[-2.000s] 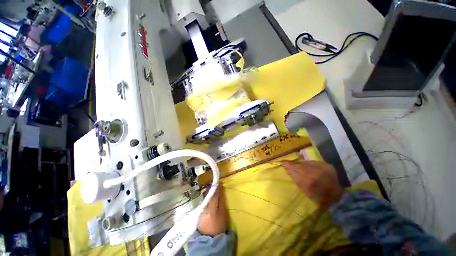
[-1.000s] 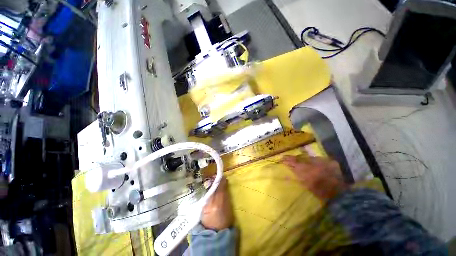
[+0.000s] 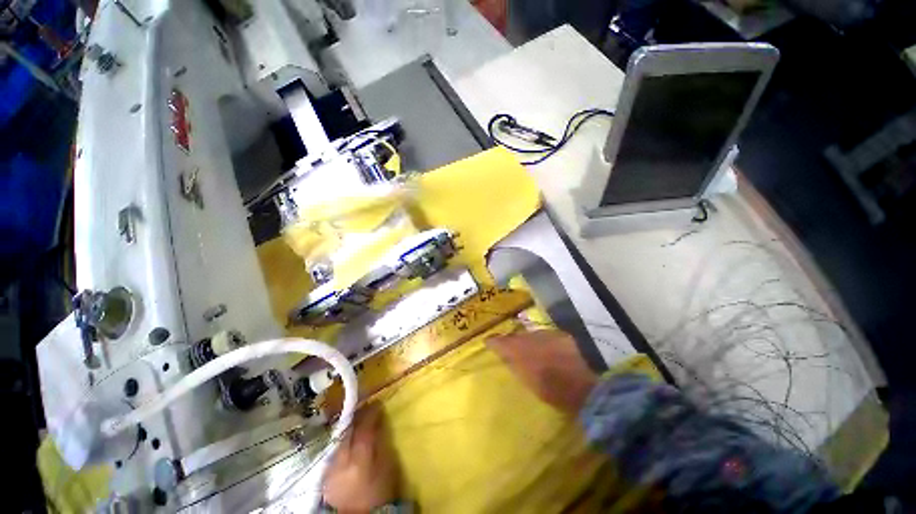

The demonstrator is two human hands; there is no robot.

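Note:
A yellow fabric piece [image 3: 482, 432] lies on the machine bed in front of the orange-brown edge strip [image 3: 432, 341] with black handwriting. My right hand [image 3: 547, 366] lies on the cloth near the strip's right end, fingers pointing left. My left hand [image 3: 362, 467] is at the cloth's left side, beside the needle head, partly behind the curved white tube [image 3: 347, 387]. Its fingertips are hard to make out. The clamp carriage [image 3: 387, 276] stands behind the strip, with a pale yellow-wrapped part [image 3: 352, 231] on it. More yellow cloth [image 3: 482, 196] extends behind the carriage.
The white machine arm [image 3: 151, 201] fills the left. A dark control screen [image 3: 683, 136] stands at the upper right, with a black cable [image 3: 542, 141] beside it. Dark thread ends [image 3: 763, 351] lie on the right of the white table. Yellow cloth [image 3: 854, 442] hangs at the table's right edge.
The view has swung right, so the machine and cloth sit further left and more of the right table shows. Both hands keep about the same places on the cloth.

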